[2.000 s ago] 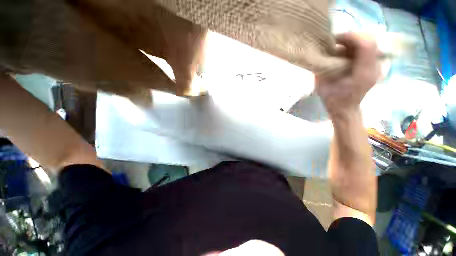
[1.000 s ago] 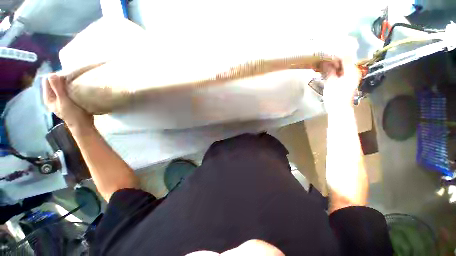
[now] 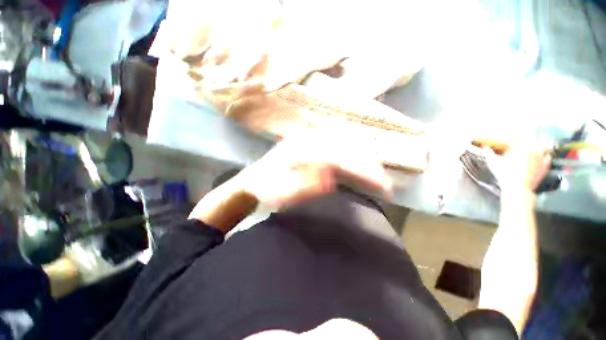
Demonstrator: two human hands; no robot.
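The tan garment lies on the pale ironing table, its textured part near the front edge and its far part washed out by glare. My left hand is blurred, fingers extended, over the table's front edge at the garment's near side; it seems to hold nothing, and contact with the cloth is unclear. My right hand is at the right, partly lost in glare, around the orange-brown handle of the steam iron. The iron's silver body shows left of the hand, right of the garment.
Hoses or cords run off right beyond the iron. A cardboard box is below the table. Another person's forearm shows at lower left. Round fan-like things stand at the left.
The garment, held up and stretched between both hands before, now lies on the table. My left hand has moved right and nearer my body. My right hand has let go of the cloth and taken the iron's handle.
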